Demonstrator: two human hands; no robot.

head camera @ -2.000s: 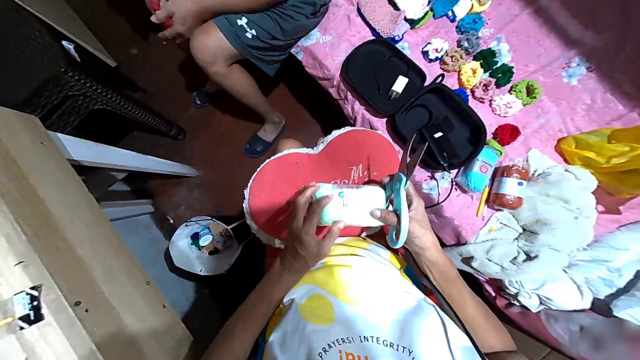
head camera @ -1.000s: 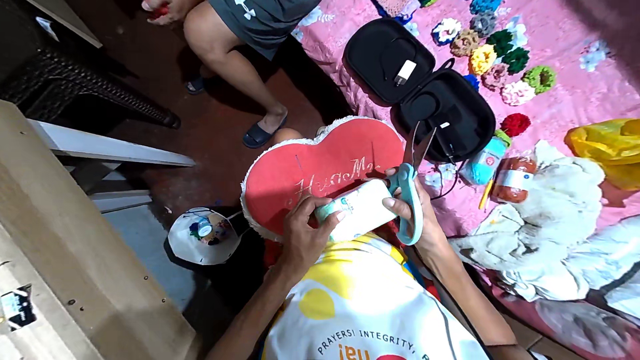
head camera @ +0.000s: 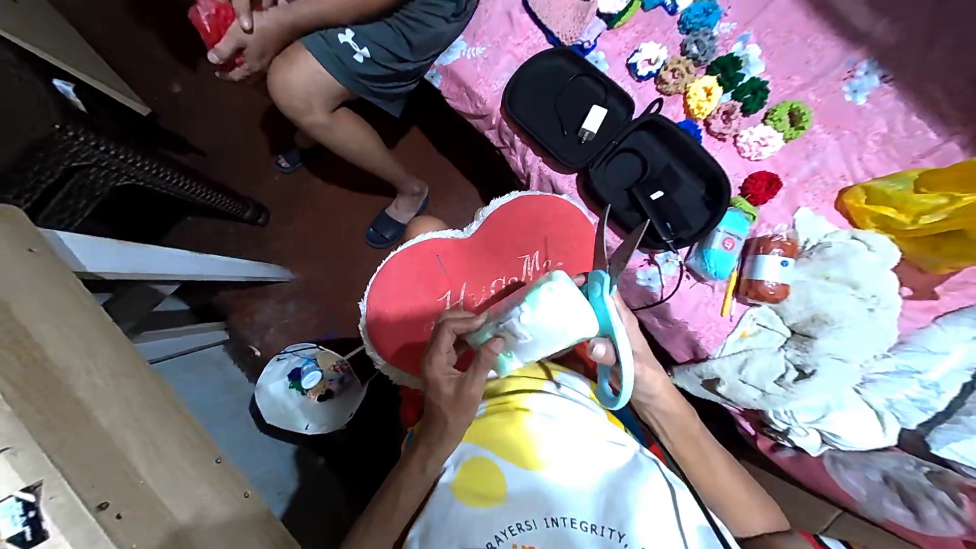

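Note:
A white skein of yarn in clear wrapping [head camera: 553, 316] lies across my lap, above a red heart-shaped cushion [head camera: 412, 305] with a fluffy white edge. My left hand [head camera: 457, 366] pinches the wrapping at the skein's left end. Scissors with light teal handles [head camera: 619, 343] hang from my right hand [head camera: 637, 354], their blades apart and pointing up, away from me. The same hand steadies the skein's right end. Part of the right fingers is hidden behind the handles and the yarn.
On the pink bedspread [head camera: 831, 152] are an open black case [head camera: 663, 183], crocheted flowers [head camera: 701, 95], a teal skein [head camera: 720, 244], an orange-brown skein [head camera: 768, 267], a yellow plastic bag [head camera: 915, 213] and white cloth [head camera: 846, 305]. A white container [head camera: 309, 412] stands lower left. Another person sits at upper left.
The skein has turned in my hands, so its left end now tilts down. My left fingers have shifted onto the wrapping at that end. The scissors stay in my right hand.

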